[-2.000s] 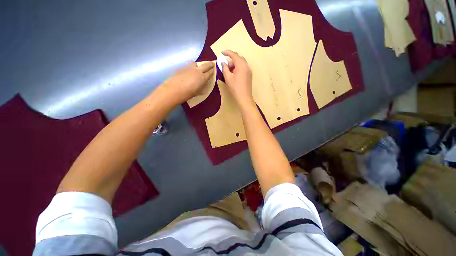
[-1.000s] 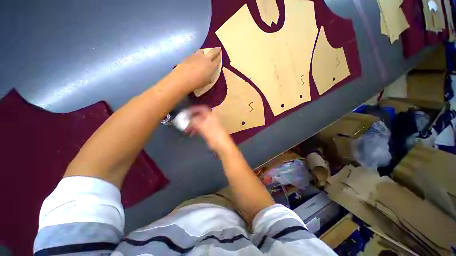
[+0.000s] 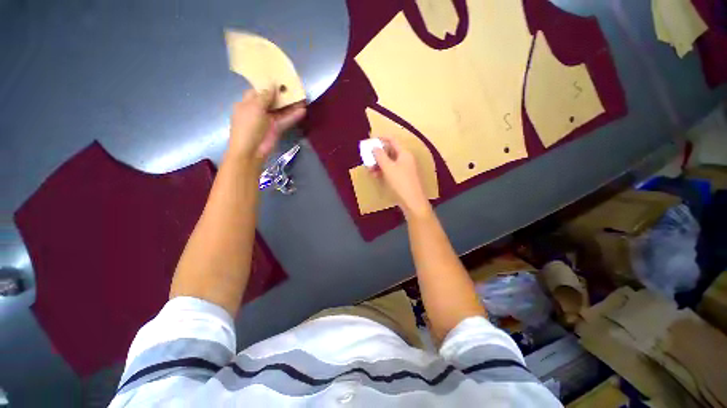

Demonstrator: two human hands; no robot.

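My left hand point(image 3: 259, 123) holds the small curved pattern piece point(image 3: 263, 65), tan card with one punched hole, up off the fabric at its lower end. My right hand point(image 3: 398, 171) holds white tailor's chalk point(image 3: 371, 151) over the left side panel pattern point(image 3: 418, 163), partly hiding it. The centre body pattern point(image 3: 462, 100), marked "S", lies on the maroon fabric point(image 3: 323, 119). The placket pattern point(image 3: 438, 16) lies in its neck opening, cut off by the top edge. The right side panel pattern point(image 3: 558, 96) lies beside the body pattern.
A shiny metal clamp point(image 3: 279, 171) lies on the grey table point(image 3: 143, 88) between the two maroon areas. Another maroon piece point(image 3: 127, 255) lies at the left. More tan cards point(image 3: 677, 24) are at the upper right. Cardboard point(image 3: 646, 343) and plastic bags point(image 3: 677, 251) sit below the table edge.
My left hand has lifted the curved piece off the fabric and moved it left. My right hand first swung down toward the clamp, then back over the left side panel, with the chalk.
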